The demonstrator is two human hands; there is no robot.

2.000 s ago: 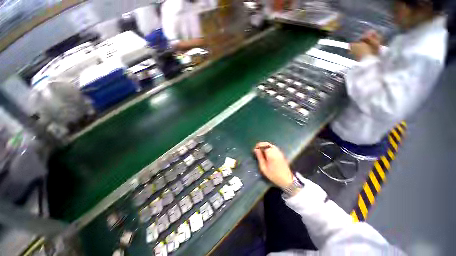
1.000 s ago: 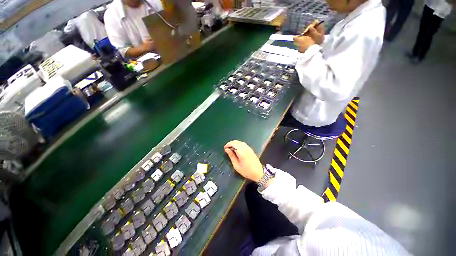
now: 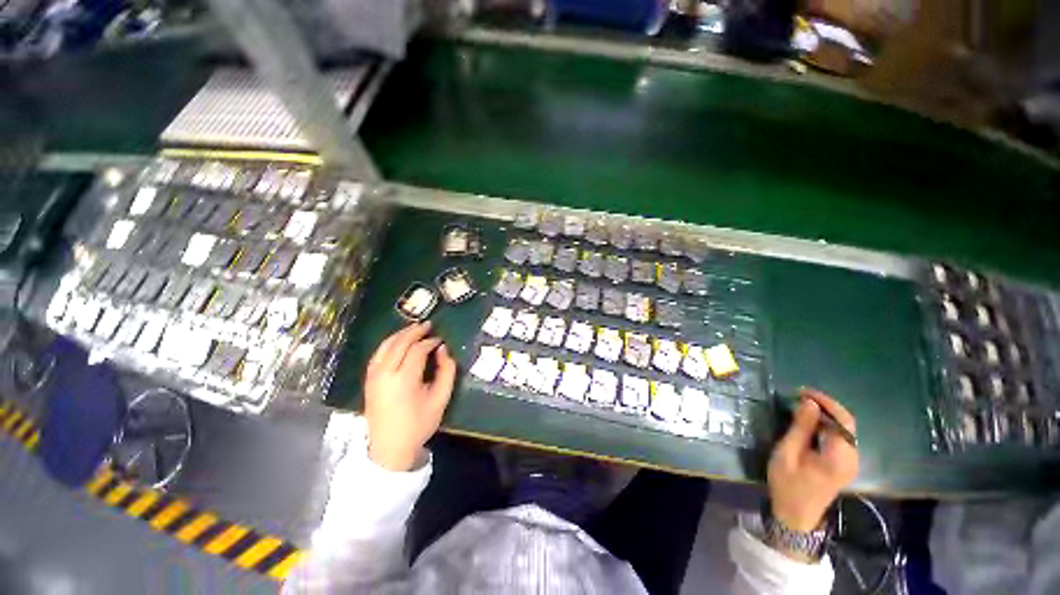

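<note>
Rows of small silver-grey and white square modules [image 3: 578,336] lie in a clear tray [image 3: 750,401] on the bench in front of me. One brighter yellow-edged piece [image 3: 722,360] is at the right end of a row. Three black-rimmed housings with pale centres [image 3: 456,285] lie left of the tray. My left hand [image 3: 405,389] is just below the lowest housing, fingers bent; whether it holds anything cannot be made out. My right hand [image 3: 814,453] is right of the tray, closed on a thin dark stick, likely tweezers [image 3: 832,421].
Stacked filled blister trays [image 3: 215,273] are at the left, with a ribbed pale tray [image 3: 262,110] behind them. A tray of dark housings [image 3: 988,355] is at the far right. The green conveyor [image 3: 651,140] runs behind the bench. A blue stool [image 3: 79,413] stands lower left.
The view has swung left and down from the neighbouring worker to the near tray. My left hand has come into view beside the housings. My right hand remains right of the tray.
</note>
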